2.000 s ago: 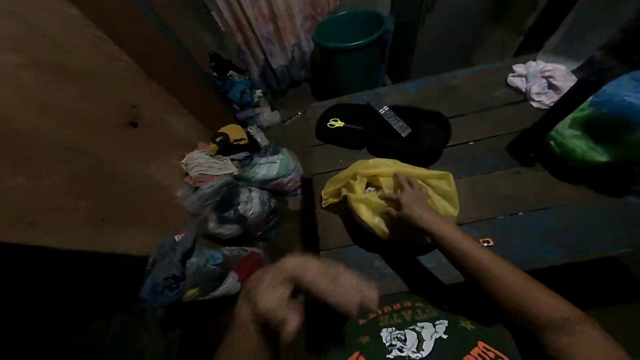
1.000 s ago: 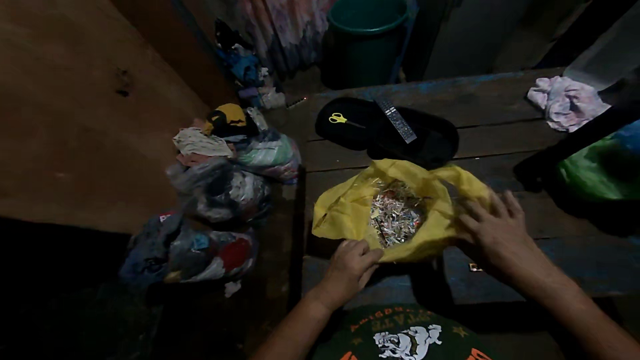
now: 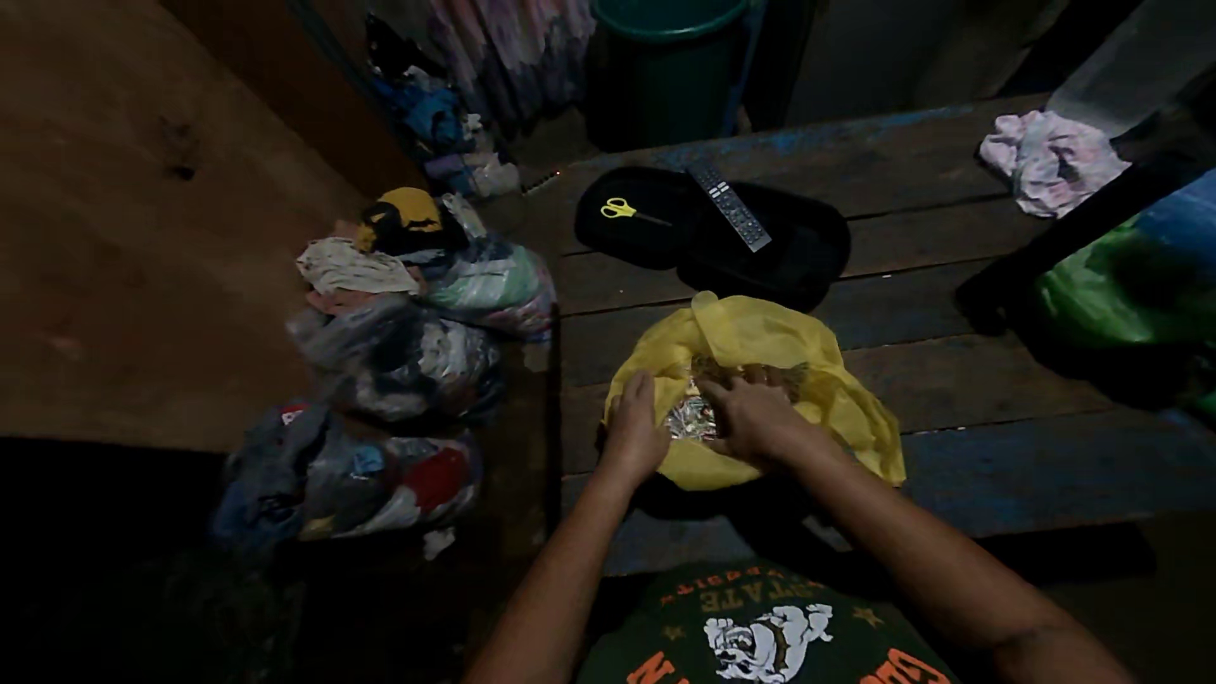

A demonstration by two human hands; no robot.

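Observation:
A yellow plastic bag lies on the wooden plank table with its mouth spread wide. Small shiny pieces, too small to name, show inside it. My left hand rests against the bag's left rim, its fingers pointing up; whether it grips the plastic is unclear. My right hand reaches into the opening, fingers among the contents and partly hidden. Beyond the bag an open black case holds a remote control and yellow-handled scissors.
Clear plastic bags of clothes stand left of the table. Behind it is a green bucket. A crumpled pale cloth lies at the back right, and a green and blue bag sits at the right edge.
My right hand has moved from the bag's right rim into its opening. My left hand has shifted up along the left side. The bag's mouth, wide a second ago, is now partly covered by my hand.

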